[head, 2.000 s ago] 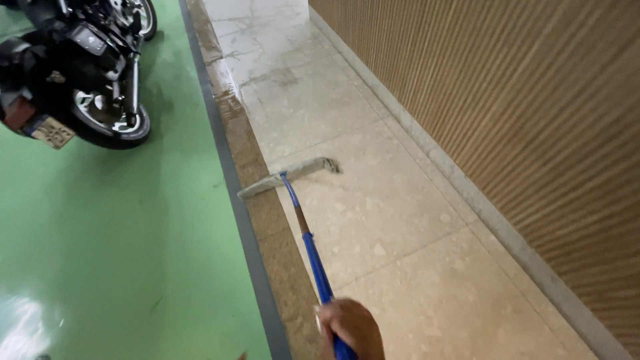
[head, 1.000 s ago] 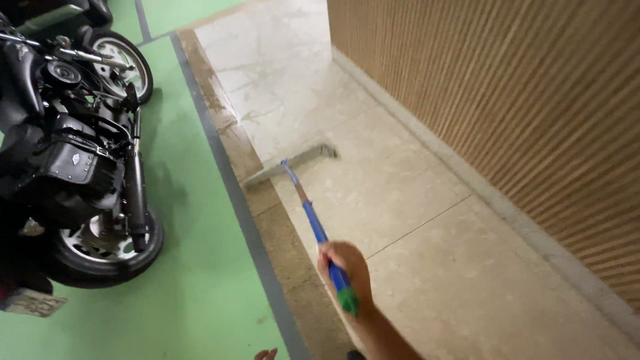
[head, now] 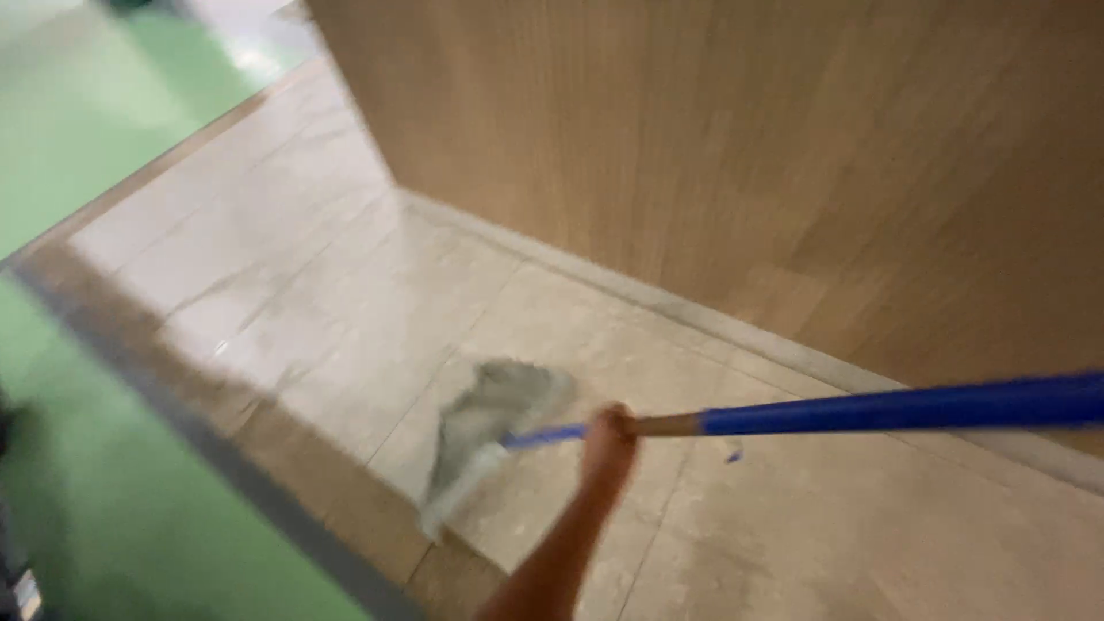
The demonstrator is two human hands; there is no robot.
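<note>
My left hand is closed around the lower shaft of a blue-handled floor mop or squeegee, just above its wide head. From this hand the blue pole runs off the right edge of the view. A grey cloth hangs on the head and lies spread on the pale stone tiles, blurred by motion. My right hand is out of view, and so is the pole's upper end.
A ribbed wood-look wall with a stone skirting stands along the right. Brown border tiles and a grey strip separate the pale tiles from the green floor. A small blue scrap shows beside the pole.
The pole has swung from upright in the view to nearly level, pointing right. My left hand has come onto the lower shaft; my right hand, earlier gripping the handle, has left view. The view has turned.
</note>
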